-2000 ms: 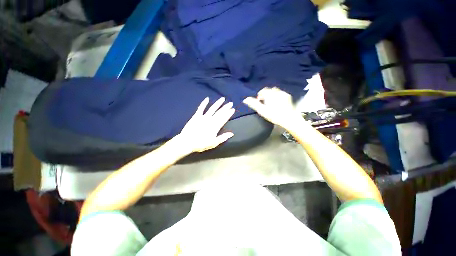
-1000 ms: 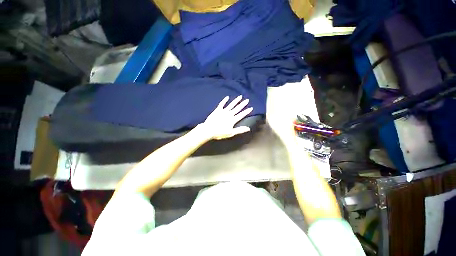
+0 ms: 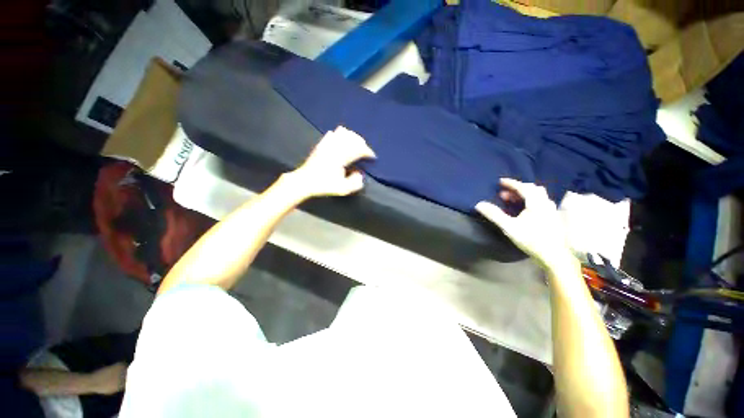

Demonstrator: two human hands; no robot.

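Observation:
A navy garment lies over the dark padded form, which slants down to the right. My left hand is at the garment's near edge, fingers curled and closed on the cloth. My right hand is at the same edge near the form's right end, thumb and fingers closed on the cloth. The fingertips of both hands are partly hidden. The steam iron, with a red-orange handle, lies at the table's right end, partly behind my right forearm.
A rumpled navy pile lies behind the form, with a blue beam to its left. The pale table runs under the form. A small carton and red bag are left. A person's arm shows at lower left.
The view has turned, so the form now slants. My right hand has left the iron's area and come back to the cloth edge. My left hand has changed from flat to curled on the edge.

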